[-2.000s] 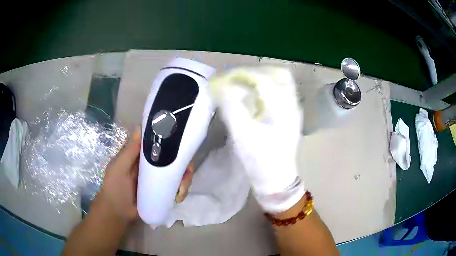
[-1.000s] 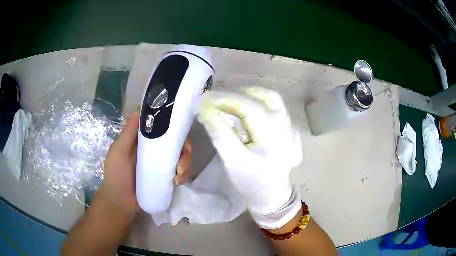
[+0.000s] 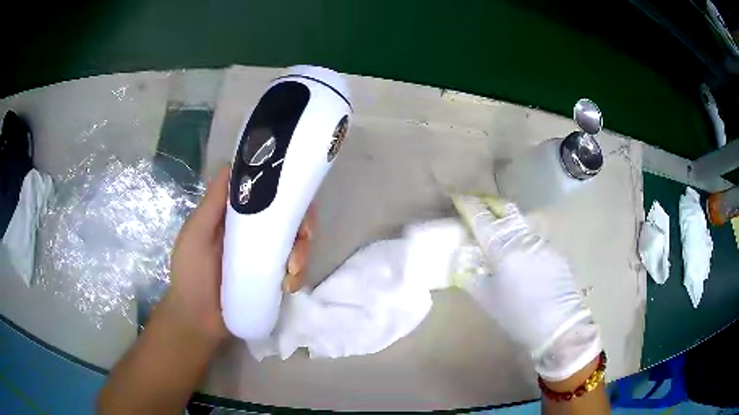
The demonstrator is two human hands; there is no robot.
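Observation:
A white tapered IPL hair removal device (image 3: 271,243) is held up over the board, wide end up. Its glossy black oval panel and silver button face the camera, and dotted vents show on its right side. My bare left hand (image 3: 198,259) is wrapped around its lower part; its fingertips show on the right side. My gloved right hand (image 3: 519,284) is low over the board, right of the device and apart from it. Its thumb and fingers are closed on the blurred right end of a crumpled white cleaning cloth (image 3: 365,308), which spreads left behind the device's narrow end.
Shiny crinkled clear film (image 3: 121,235) lies left. A squat whitish bottle (image 3: 535,174) with its silver lid flipped open stands back right. White cloths (image 3: 694,243) lie on the green surface at right. A dark item (image 3: 14,162) is at far left. The green conveyor belt (image 3: 405,40) runs beyond the board.
My right hand has moved away from the device, right and down, to the cloth's end. The cloth's right part is now uncovered and bunched. My left hand still holds the device, now showing more of its vented side.

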